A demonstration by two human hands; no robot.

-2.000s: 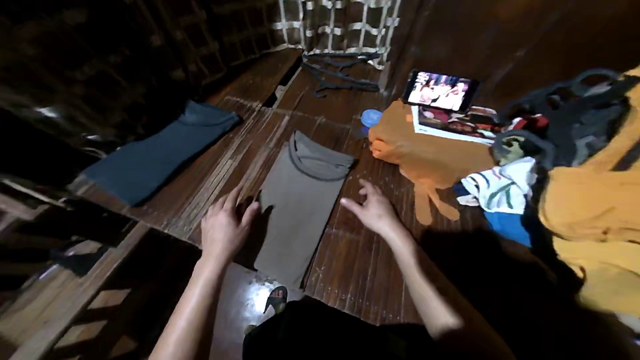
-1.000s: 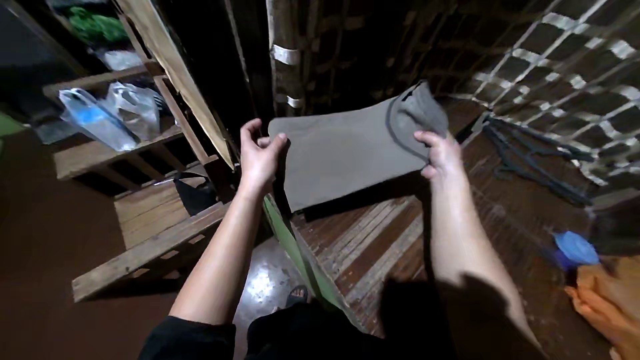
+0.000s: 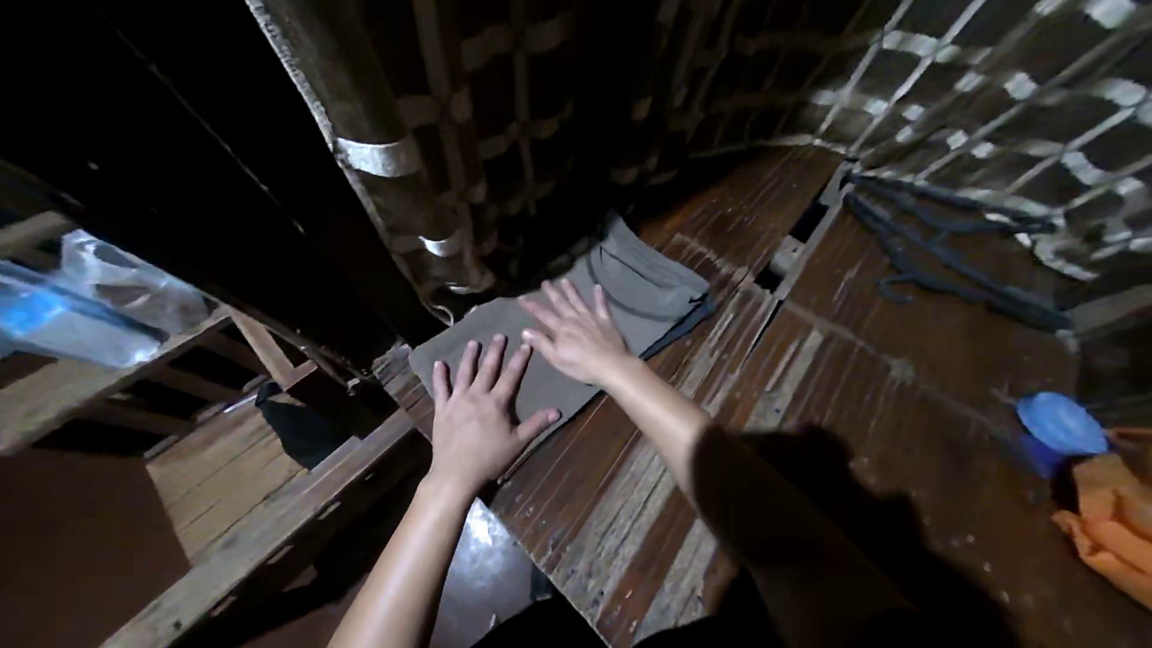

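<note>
A folded grey shirt [image 3: 643, 283] lies on the worn wooden floorboards, over a folded dark blue-grey garment [image 3: 688, 326] whose edge shows at the right. My left hand [image 3: 477, 409] rests flat on the shirt's near left part with its fingers spread. Just beside it, my right hand [image 3: 578, 337] presses palm down on the shirt's middle, fingers apart. Neither hand grips the cloth. The shirt's neckline end points toward the dark curtain.
A checked curtain [image 3: 486, 108] hangs behind the shirt. Dark clothes hangers [image 3: 954, 261] lie at the right, with a blue lid-like object [image 3: 1062, 423] and orange cloth [image 3: 1116, 513] nearer. Wooden steps [image 3: 270, 531] and plastic bags [image 3: 117, 288] are at the left.
The grey shirt, held up between both hands a second ago, now lies on the dark folded garment. Both hands have let go of its ends and spread over it. The view has swung left since the first frame.
</note>
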